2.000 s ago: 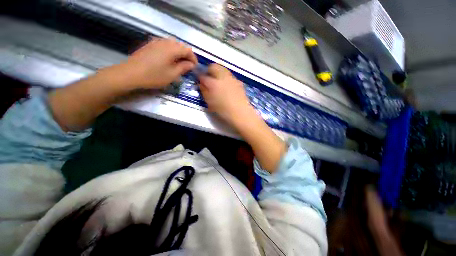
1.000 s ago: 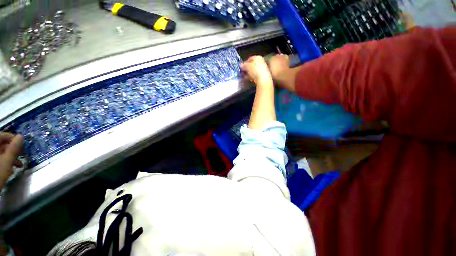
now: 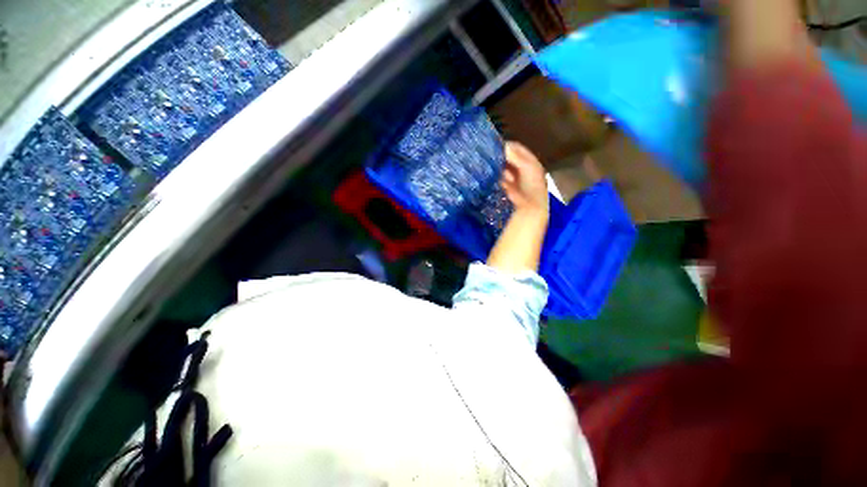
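Observation:
My right hand [image 3: 526,179] is at the right edge of a blue circuit board [image 3: 456,166], with its fingers curled against the edge. The board lies over a bright blue tray [image 3: 401,187] below the line, and another speckled board part [image 3: 427,126] shows at the tray's upper left. My left hand is out of the picture. Two more blue boards, one upper [image 3: 185,86] and one lower [image 3: 48,224], lie between the silver rails [image 3: 238,128] at the left, with a narrow dark gap between them.
A red stool [image 3: 385,217] is at the blue tray's left side. An empty blue bin [image 3: 589,249] stands at its right, over the green floor [image 3: 627,333]. A light blue sheet or cover [image 3: 637,76] is at the upper right. Another person's red sleeve [image 3: 794,209] fills the right side.
The view has swung right and down. My right hand has moved from the board's end on the rails to the blue tray below. My left hand has left the picture.

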